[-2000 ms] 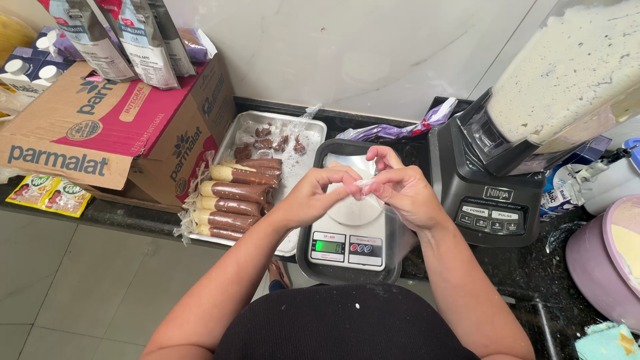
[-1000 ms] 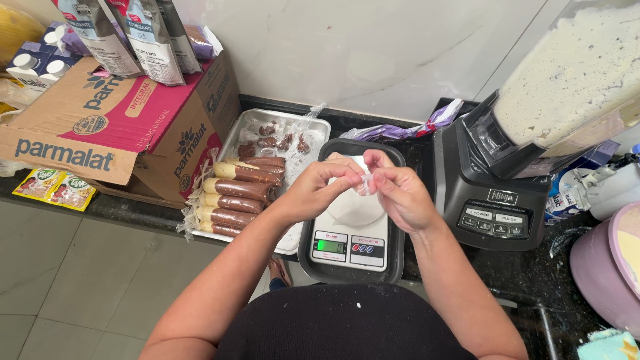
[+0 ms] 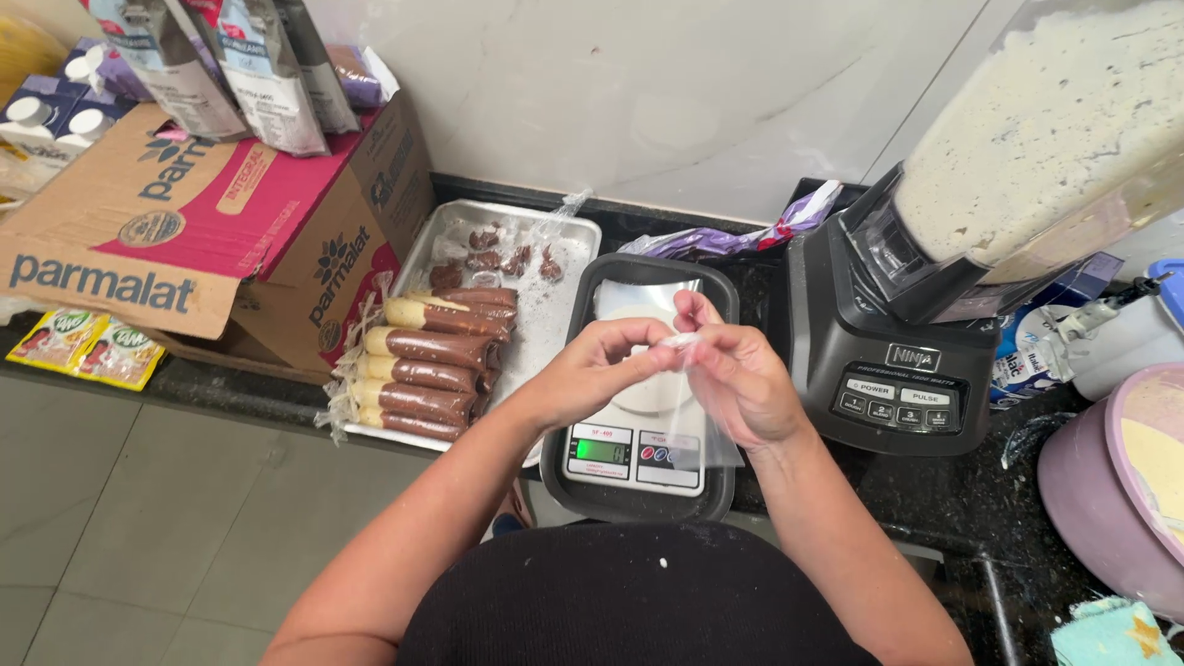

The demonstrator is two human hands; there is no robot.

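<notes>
Both hands meet above a white digital kitchen scale (image 3: 638, 458), which sits in a dark tray (image 3: 564, 499). My left hand (image 3: 606, 365) pinches the gathered end of a clear plastic bag (image 3: 708, 435) between thumb and fingers. My right hand (image 3: 745, 379) grips the same bag just beside it, and the thin film hangs down over the scale's right side. The scale's display glows green. Left of the scale, a metal tray (image 3: 564, 319) holds several filled tubes of brown and cream mixture (image 3: 435, 347) with knotted ends, and small brown-filled bag pieces (image 3: 513, 259).
A blender base (image 3: 888, 370) with a jar of pale mixture (image 3: 1017, 139) stands right, near a pink tub (image 3: 1082, 481) and a cloth (image 3: 1119, 634). A cardboard box (image 3: 277, 259) carrying pouches (image 3: 264, 83) is left. A purple wrapper (image 3: 721, 242) lies behind the scale.
The clear bag's film now hangs visibly below my right hand. Both hands stay together over the scale, with the fingers shifted slightly on the gathered plastic.
</notes>
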